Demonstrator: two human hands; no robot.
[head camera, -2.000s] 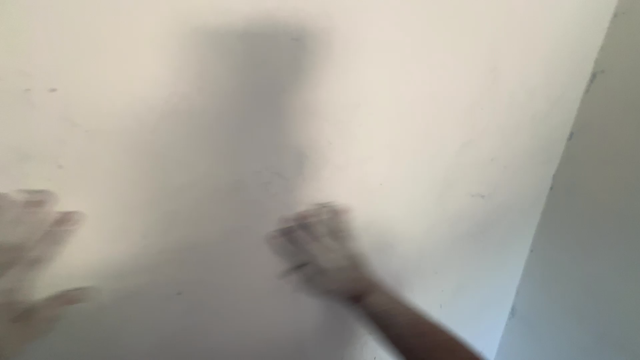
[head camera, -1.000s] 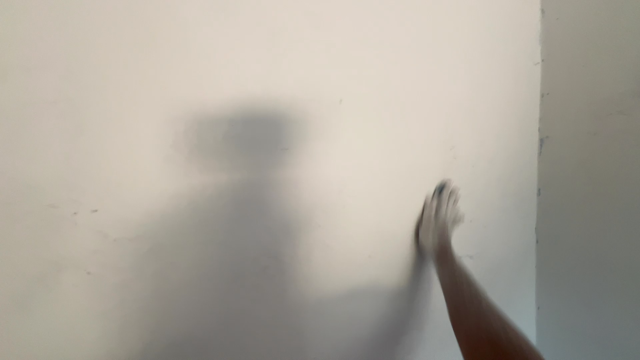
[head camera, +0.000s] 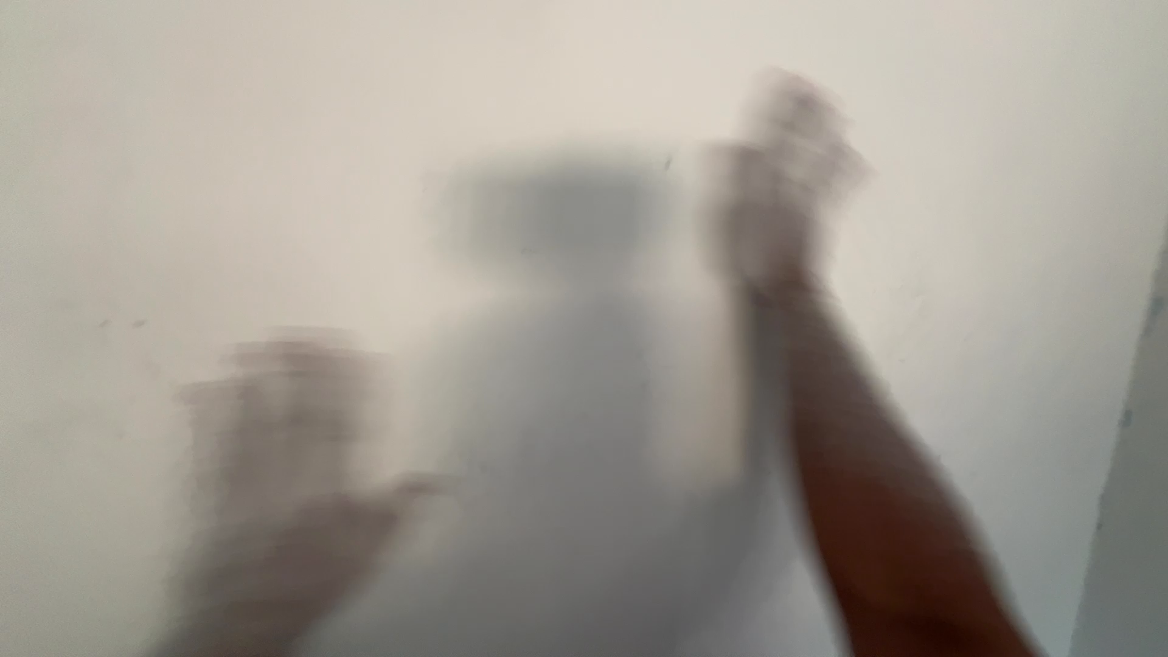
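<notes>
A pale, off-white wall fills most of the view and carries a few small dark marks. My left hand is at the lower left in front of the wall, blurred, its thumb apart from the fingers and nothing visible in it. Up at the right of the middle, my right hand is at or close to the wall, with the forearm reaching up from the lower right. Blur hides its fingers, and I cannot tell whether it holds anything. Whether either hand touches the wall is unclear.
A soft grey shadow falls on the wall between the hands. At the right edge a darker, greyer wall meets the pale one along a slanting corner line with small dark chips.
My left hand, out of view one second ago, is back at the lower left. My right hand has moved up and left on the wall. The view has shifted somewhat.
</notes>
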